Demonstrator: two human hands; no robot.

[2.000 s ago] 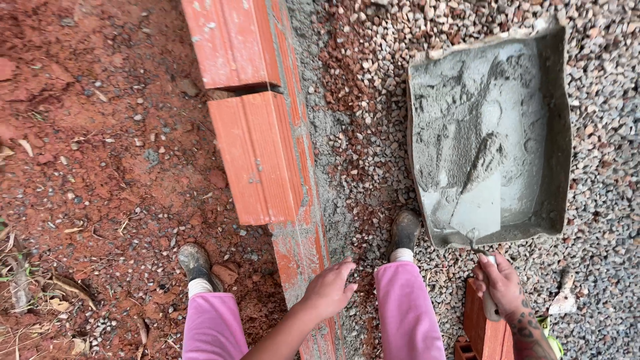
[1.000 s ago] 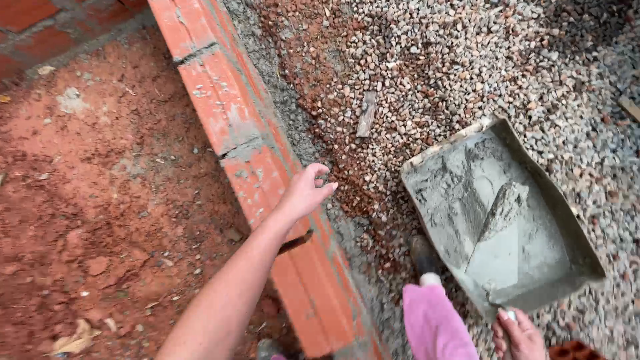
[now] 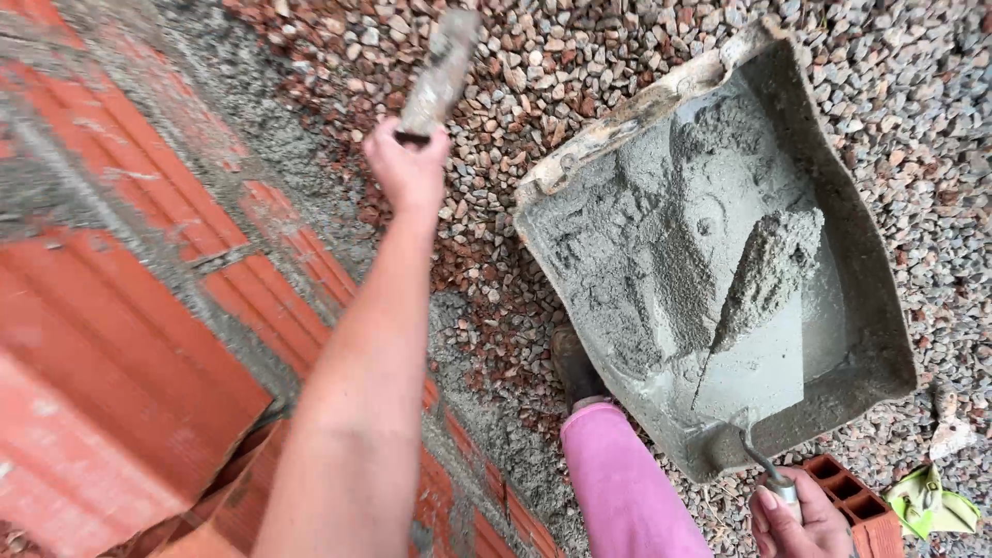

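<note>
My left hand (image 3: pixel 407 167) grips the lower end of a flat, mortar-stained piece, perhaps wood (image 3: pixel 440 74), over the gravel. At the lower right, my right hand (image 3: pixel 798 515) holds the handle of a pointing or bricklayer's trowel (image 3: pixel 763 387). Its blade lies over the mortar tray, loaded with a ridge of wet mortar (image 3: pixel 767 271). The worn tray (image 3: pixel 868 232) holds more grey mortar. Red hollow clay bricks (image 3: pixel 116 349) with mortar joints form a wall along the left, partly behind my left forearm.
Gravel (image 3: pixel 914 93) surrounds the tray. A boot (image 3: pixel 573 364) beneath a pink trouser leg stands against the tray's left side. A hollow brick (image 3: pixel 868 504) and a green-and-white crumpled item (image 3: pixel 930 504) lie at the lower right. Spilled mortar (image 3: pixel 496 434) runs along the wall's foot.
My left hand has moved from above the wall to the gravel and taken hold of the flat piece, which lay there one second ago. The view has shifted strongly.
</note>
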